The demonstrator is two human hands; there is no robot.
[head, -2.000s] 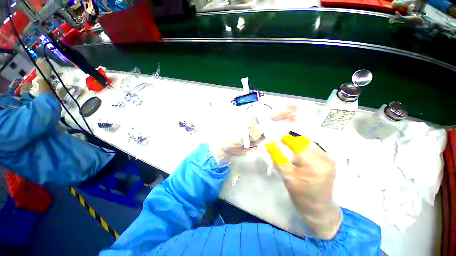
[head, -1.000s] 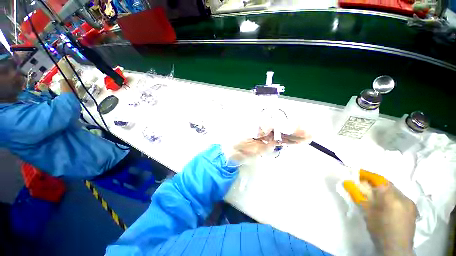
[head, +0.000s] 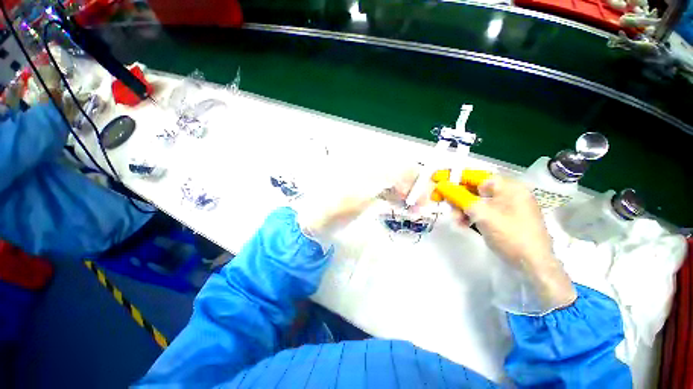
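A looped unit (head: 408, 225) with a dark glossy body and a white strip is in front of me over the bench. My left hand (head: 380, 199) holds it from the left, with the fingertips at the white strip. My right hand (head: 490, 199), with orange-yellow finger cots, is at the right of the unit with its fingers together. Whether it touches the unit or pinches something small is unclear. A small T-shaped bracket (head: 458, 137) with a white stem lies at the bench's back edge, just beyond my right hand.
Several units lie to the left, one (head: 285, 185) nearest my left sleeve. Two bottles (head: 568, 166) and a pile of white wipes (head: 642, 262) are at the right. A green conveyor (head: 342, 99) runs behind. Another person's blue sleeve (head: 34, 144), black cables and a black disc (head: 118, 132) are at far left.
My right hand has come back from the wipes at the right to the unit. The unit's dark body now shows below my fingertips. The camera view has shifted.
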